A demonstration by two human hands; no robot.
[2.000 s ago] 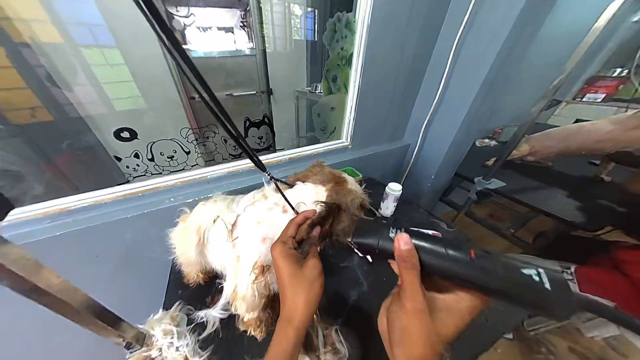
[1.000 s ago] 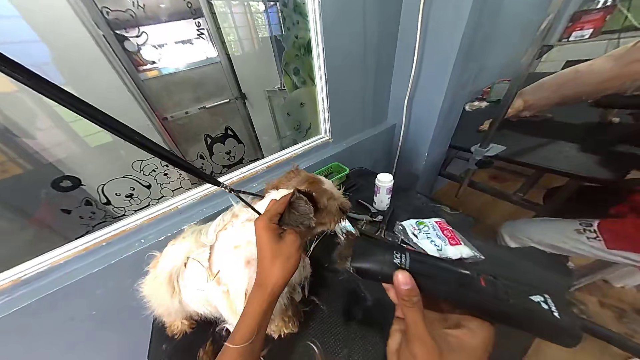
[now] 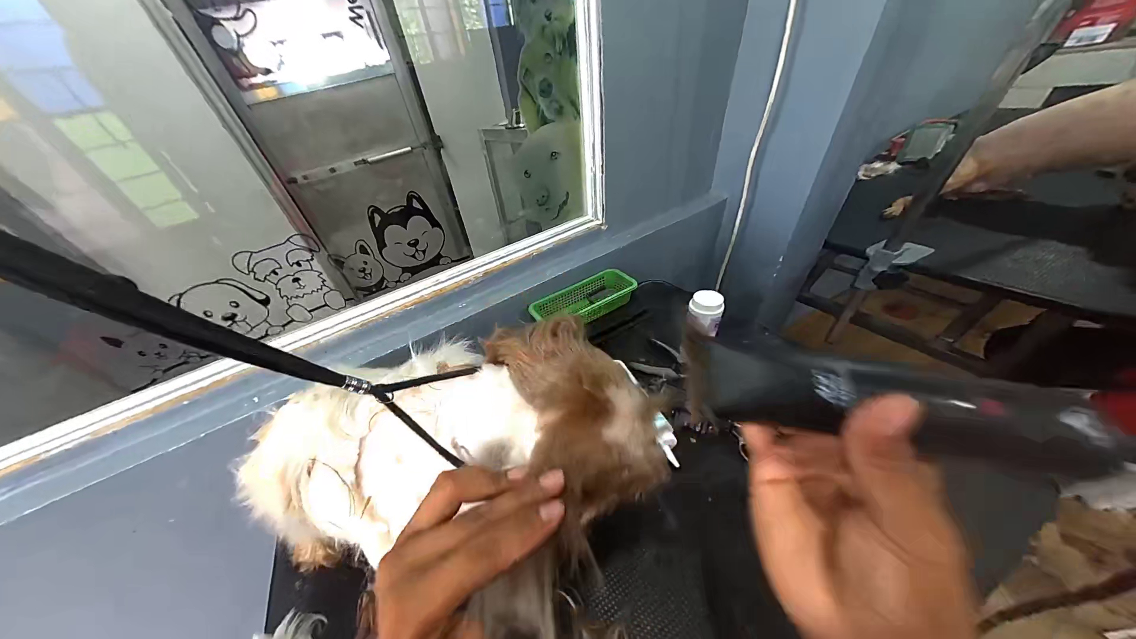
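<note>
A dog with white and brown fur is on a black grooming table, with a black grooming loop around its neck. My left hand rests on the dog's neck or shoulder, just below its brown head, fingers bent over the fur. The black pet clipper or blower, blurred by motion, lies across my right hand, thumb on its near side. Its wide end is to the right of the dog's face, apart from it. Something small and white shows by the dog's muzzle.
A green plastic basket and a white-capped bottle stand behind the dog's head, near the wall. A window with dog drawings is at the left. Another person's arm reaches over a second table at the right.
My left hand has moved from the dog's ear down to its neck or shoulder. The dog's head now faces lower and more of its top shows. The black tool remains in my right hand.
</note>
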